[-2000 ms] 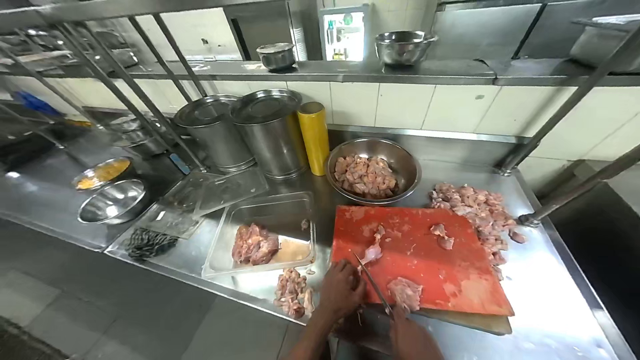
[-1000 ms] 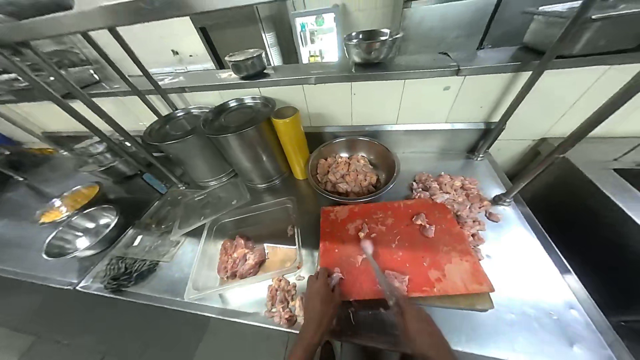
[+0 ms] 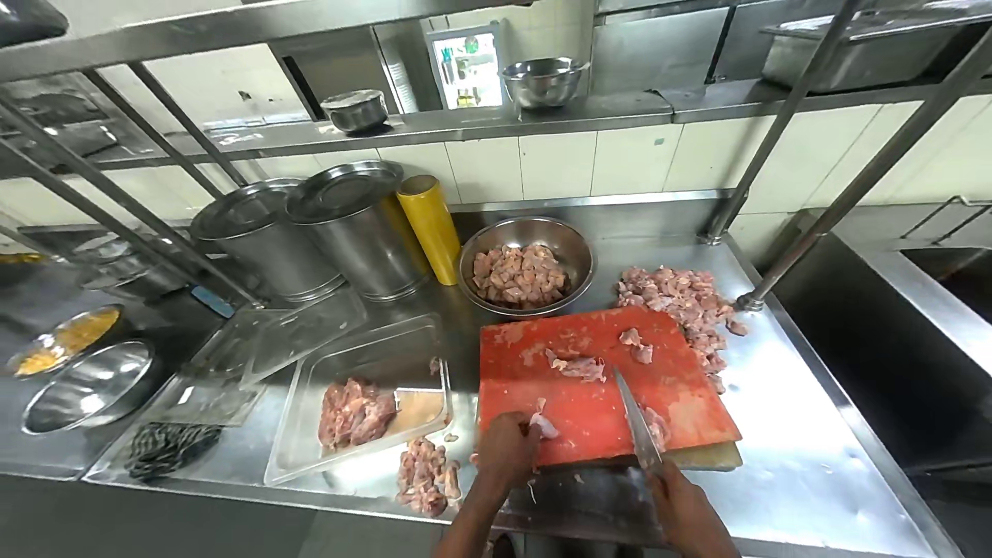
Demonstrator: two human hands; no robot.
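Note:
My left hand point(image 3: 508, 452) grips a small piece of raw meat point(image 3: 544, 425) at the lower left edge of the red cutting board point(image 3: 577, 337). In my right hand point(image 3: 682, 500) is the handle of a kitchen knife point(image 3: 638, 422), its blade pointing up over the board. Cut raw meat point(image 3: 577, 366) lies mid-board, a smaller piece point(image 3: 637, 346) sits toward the upper right, and another point(image 3: 657, 428) is just right of the blade. Behind the board stands a steel bowl of meat chunks point(image 3: 521, 275). A heap of cut meat point(image 3: 686, 310) rests on the steel counter to the right.
A clear plastic tub point(image 3: 298, 434) with raw meat stands left, beside a pile of trimmings point(image 3: 425, 474) near the counter's front edge. Lidded steel pots point(image 3: 364, 240) and a yellow cylinder point(image 3: 431, 229) are behind. Metal posts point(image 3: 783, 147) rise at the right; a shelf point(image 3: 612, 112) crosses above.
The knife, over the middle of the board a second ago, now lies farther right with its tip pointing up the board. A meat piece now shows mid-board. My left hand remains near the board's lower left.

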